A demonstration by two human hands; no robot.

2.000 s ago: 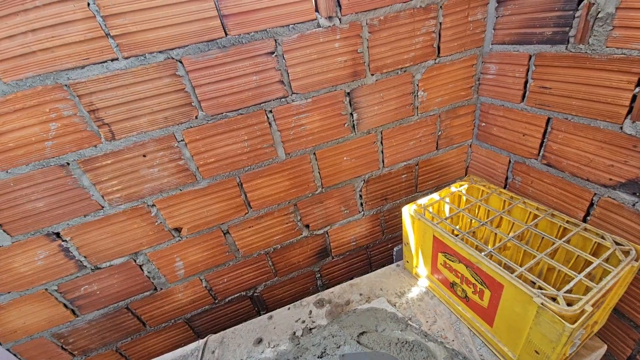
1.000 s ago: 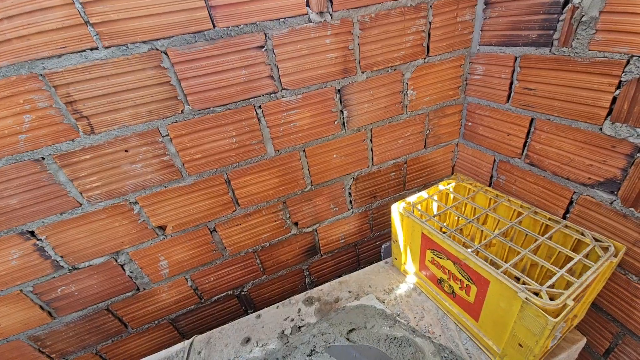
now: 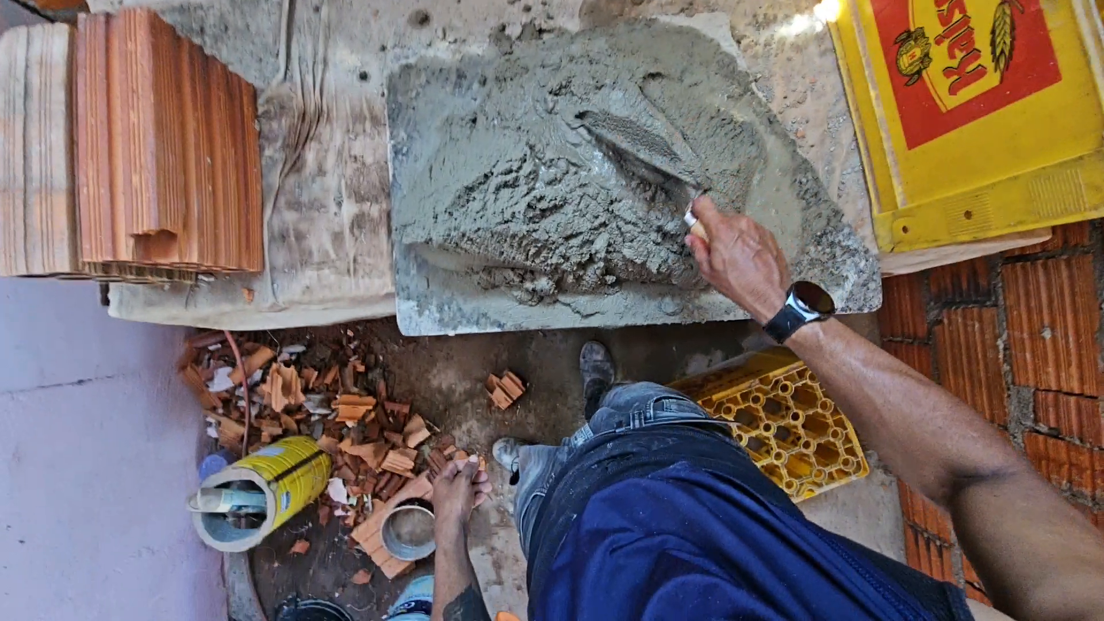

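My right hand (image 3: 743, 259), below a wrist with a dark watch, grips the handle of a trowel (image 3: 642, 151). Its blade lies partly buried in wet grey mortar (image 3: 552, 207), heaped on a mortar-covered board (image 3: 431, 324) at the top centre. My left hand (image 3: 459, 493) hangs low at the lower centre, away from the board, with loosely bent fingers and nothing visible in it. A yellow plastic crate (image 3: 975, 185) bearing a red printed panel stands right of the board. To the left are ribbed hollow clay bricks (image 3: 168, 164).
Broken brick rubble (image 3: 354, 423) covers the floor at lower left, near a yellow cylindrical container (image 3: 285, 487) and a round ring-shaped object (image 3: 407, 530). Another yellow crate (image 3: 789, 423) sits beside my legs. A brick wall (image 3: 1052, 345) rises at right.
The view has swung down from the brick wall to the mortar board and floor. Both hands and the trowel in my right hand are now in sight; earlier no hand showed.
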